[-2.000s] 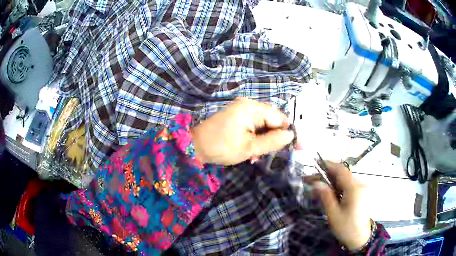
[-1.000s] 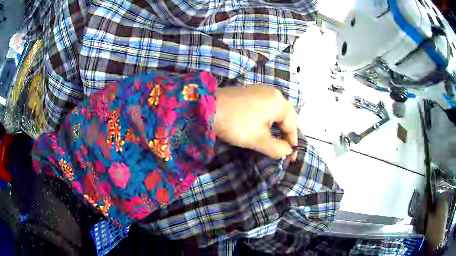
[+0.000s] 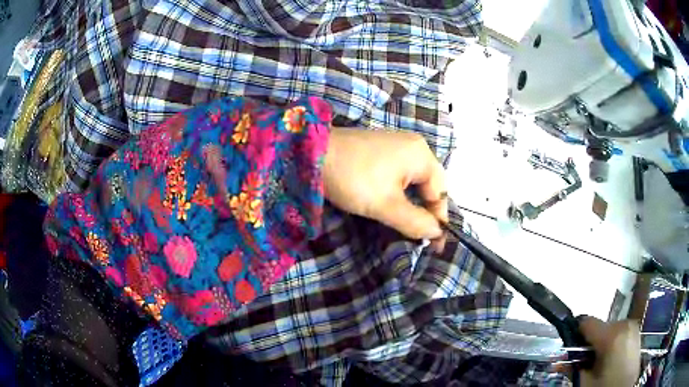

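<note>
The plaid garment (image 3: 257,68) in brown-black, white and blue checks spreads over the table and hangs over its front edge. My left hand (image 3: 389,184) pinches a small edge of the cloth between thumb and fingers. My right hand (image 3: 610,349), at the lower right, holds the fabric shears (image 3: 521,284) by their handles. The long dark blades point up and left, with the tips at my left fingertips. The handle loops are mostly hidden by my right hand. Whether the blades are parted cannot be told.
The white sewing machine head (image 3: 582,75) with a blue stripe stands at the upper right. A jointed metal guide (image 3: 555,189) lies on the bed below it. A clear bag with yellow-brown contents (image 3: 47,140) is at the left edge. A blue crate (image 3: 157,355) is below the table.
My right hand, out of view one second ago, now shows with the shears, their tips at my left fingers. The slim tool seen earlier no longer shows. My left hand still pinches the cloth.
</note>
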